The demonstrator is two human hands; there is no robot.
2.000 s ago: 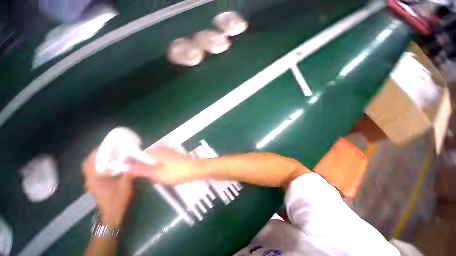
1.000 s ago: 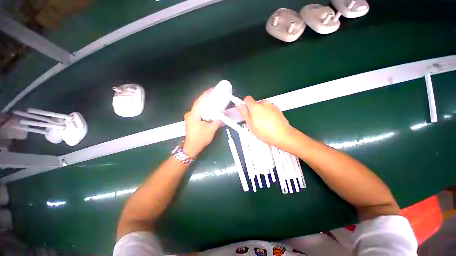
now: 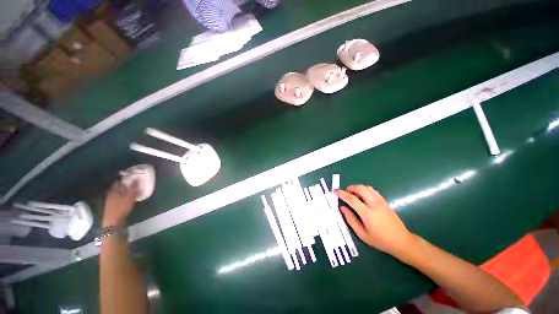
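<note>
My left hand (image 3: 117, 203), with a metal watch, holds the edge of a pinkish-white housing (image 3: 144, 182) on the belt at the left; the fingers partly hide it. My right hand (image 3: 380, 222) is at the right edge of the pile of white antennas (image 3: 297, 214) on the worktop. Its fingertips touch a stick end; whether they grip it is unclear. A housing with two long antennas (image 3: 201, 165) lies on the belt, between my hands and beyond the rail. Neither hand touches it.
Three housings with short pegs (image 3: 328, 78) lie on the far belt. Units with long antennas (image 3: 78, 221) are at far left. The pale side rail (image 3: 361, 140) separates belt and worktop. One stick (image 3: 486, 127) lies apart at right. A person's patterned sleeve (image 3: 211, 13) shows beyond white sheets (image 3: 220, 43).
The housing that both hands held now lies on the belt with two antennas. My left hand has moved left onto another housing. My right hand has moved to the antenna pile.
</note>
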